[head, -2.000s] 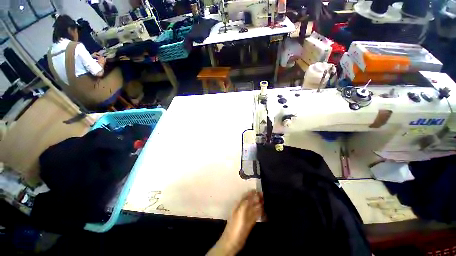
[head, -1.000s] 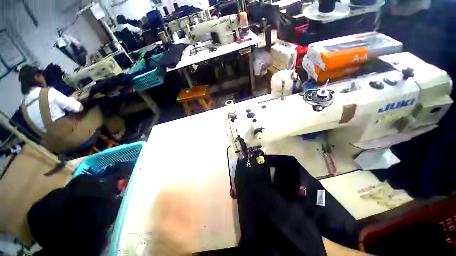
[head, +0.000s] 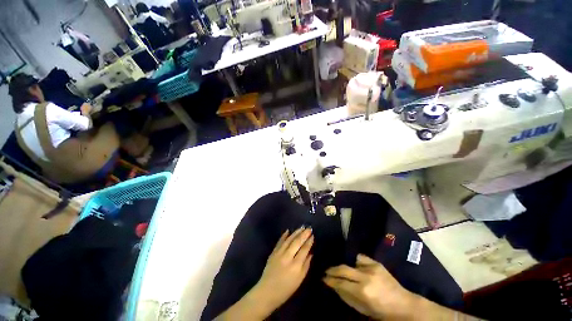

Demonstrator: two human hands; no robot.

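A black garment piece point(head: 251, 244) lies on the pale machine table, its upper edge at the needle area point(head: 317, 204) of the white sewing machine point(head: 389, 147). The cloth spreads wide to both sides and down past the picture's bottom. A small white label point(head: 414, 252) and a small reddish mark show on its right part. My left hand point(head: 287, 263) lies flat on the cloth just below the needle area, fingers pointing up. My right hand point(head: 370, 288) is to its right, fingers curled onto the cloth. The foot itself is too small and dark to make out.
A turquoise basket point(head: 150, 222) with black cloth stands left of the table. A pinkish-red tool point(head: 428, 204) and white paper point(head: 495, 205) lie right, under the arm. A red basket point(head: 545, 285) is at lower right. Boxes point(head: 451, 56) stand behind. A person point(head: 59, 128) sits far left.
My left hand, blurred over the table at left a second ago, now lies on the cloth. My right hand has come into view on it. The cloth has spread further left.
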